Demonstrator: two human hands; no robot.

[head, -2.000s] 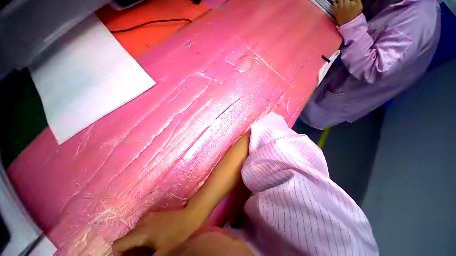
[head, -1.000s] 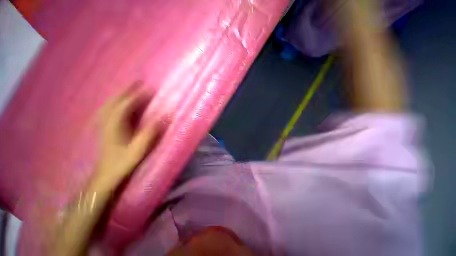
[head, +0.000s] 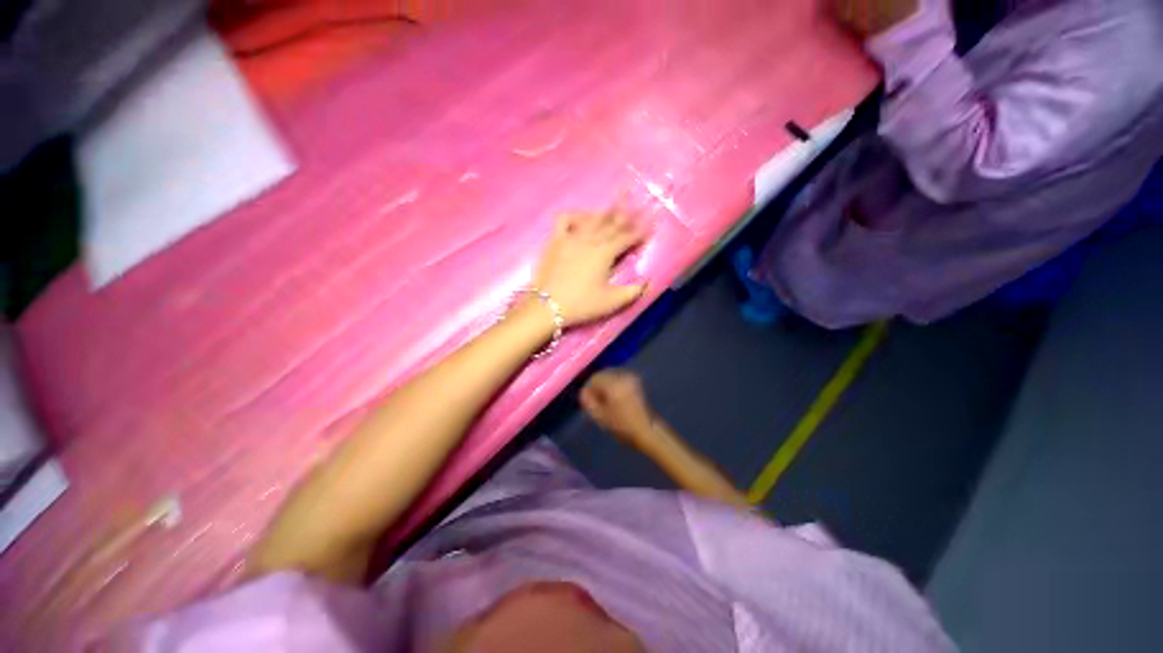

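Note:
The pink bench (head: 434, 166) has a shiny, wrinkled clear film over it. My left hand (head: 593, 268), with a beaded bracelet at its wrist, rests on the film near the bench's front edge. Its fingers are somewhat blurred and slightly apart, with nothing visible in them. My right hand (head: 619, 402) is beyond the front edge, over the floor side, small and blurred. Its fingers look curled in, and no object shows in it.
A white sheet (head: 179, 153) lies at the far left, near an orange mat (head: 319, 58) with a thin black cable. Another person in a pink smock (head: 1020, 128) is at upper right, beside a white item (head: 801, 156) at the bench edge. A yellow line (head: 823, 415) crosses the grey floor.
My left hand has moved along the bench towards the upper right. My right arm has come down from the upper right to beside the bench edge. The view has swung back over the bench.

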